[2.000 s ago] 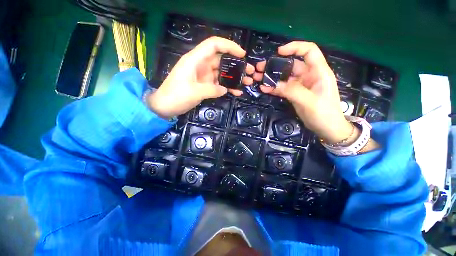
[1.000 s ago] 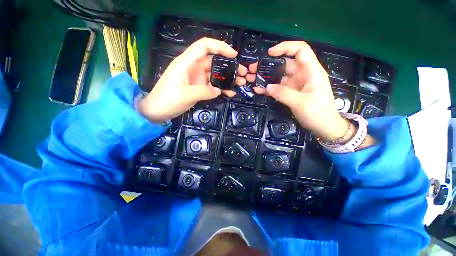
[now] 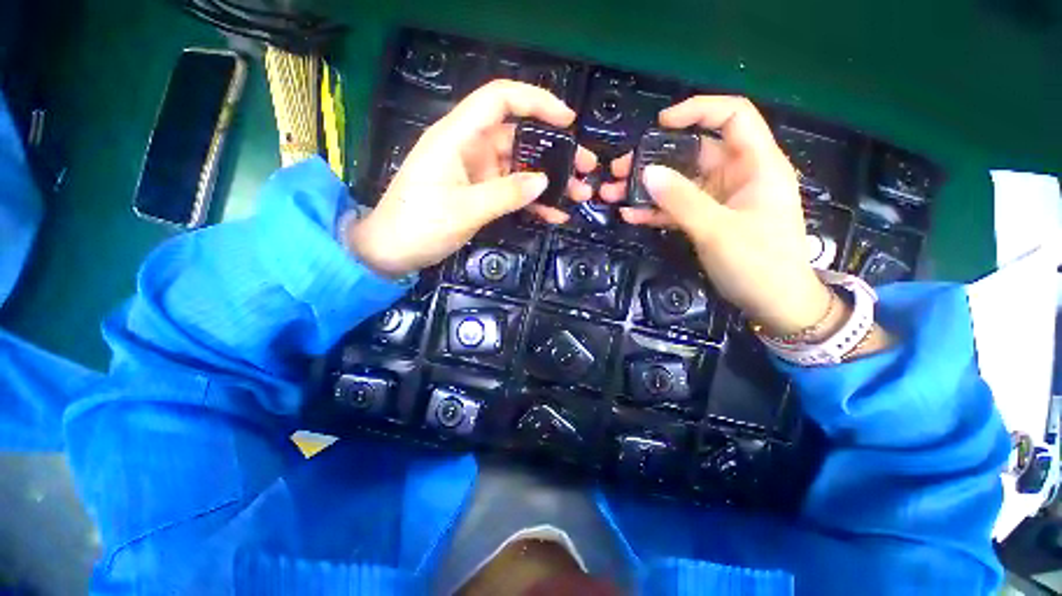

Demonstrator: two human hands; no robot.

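Note:
My left hand [image 3: 448,181] holds a black smartwatch body [image 3: 539,151] by its edges, lit screen up with small text lines, my thumb on the lower part of its screen. My right hand [image 3: 740,204] holds a second smartwatch body [image 3: 668,151], also screen up with faint text, my thumb on its lower left part. Both are held side by side, apart, above the black blister tray [image 3: 745,382]. Most tray pockets hold units with the ringed back cover up; a few lie tilted.
A smartphone [image 3: 186,137] lies at the left on the green mat. A cream and yellow strip bundle [image 3: 294,105] and black cables [image 3: 262,26] are at upper left. White paper [image 3: 1019,314] and a small round watch [image 3: 1022,452] lie at the right.
Both thumbs have moved onto the screens. The right unit's screen went from nearly blank to text lines with red, and now shows fainter text. Both hands are slightly further apart.

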